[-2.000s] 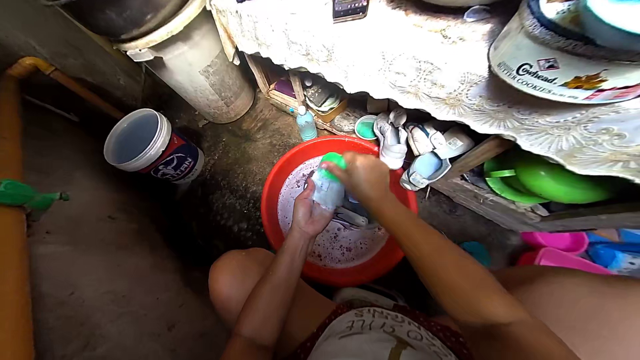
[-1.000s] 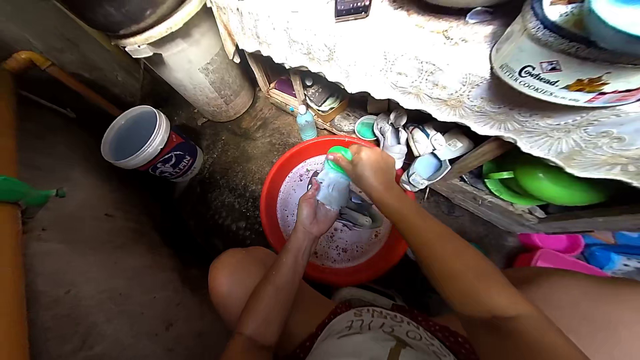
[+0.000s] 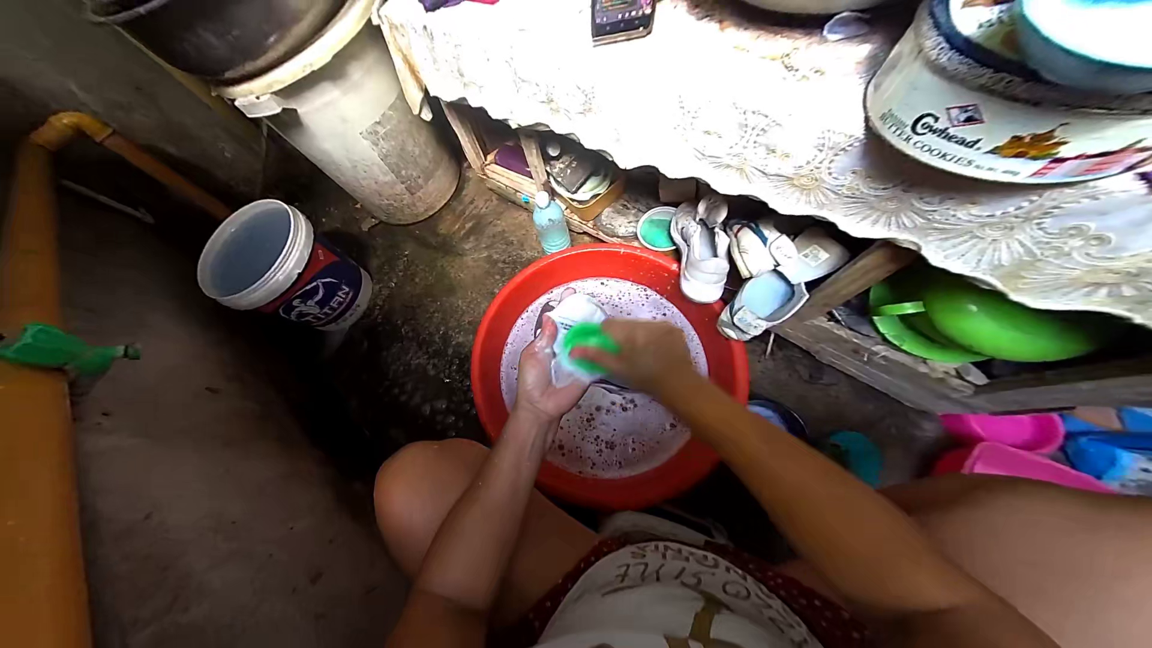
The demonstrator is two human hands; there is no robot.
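A red plastic basin (image 3: pixel 612 490) of sudsy water (image 3: pixel 603 432) sits on the wet floor before my knees. Over it, my left hand (image 3: pixel 544 373) holds a wet, light-coloured shoe (image 3: pixel 576 315) by its near side. My right hand (image 3: pixel 648 355) grips a green scrub brush (image 3: pixel 589 348), slightly blurred, against the shoe. Part of another dark item shows in the suds beneath my hands. Several white shoes (image 3: pixel 702 252) lie beyond the basin's right rim, next to a small tub of green paste (image 3: pixel 658 229). A clear bottle of bluish liquid (image 3: pixel 551 225) stands behind the rim.
A bucket (image 3: pixel 256 256) stands at left, near an orange pipe (image 3: pixel 36 432) with a green tap (image 3: pixel 67 351). Behind is a large white drum (image 3: pixel 387 135). A cloth-covered table (image 3: pixel 648 99) bears a phone (image 3: pixel 623 18) and a cookie tin (image 3: pixel 981 117). Green basins (image 3: pixel 1008 315) lie underneath.
The shoe is turned differently in my left hand, showing more of its pale surface. My right hand with the green brush has moved slightly down and right over it.
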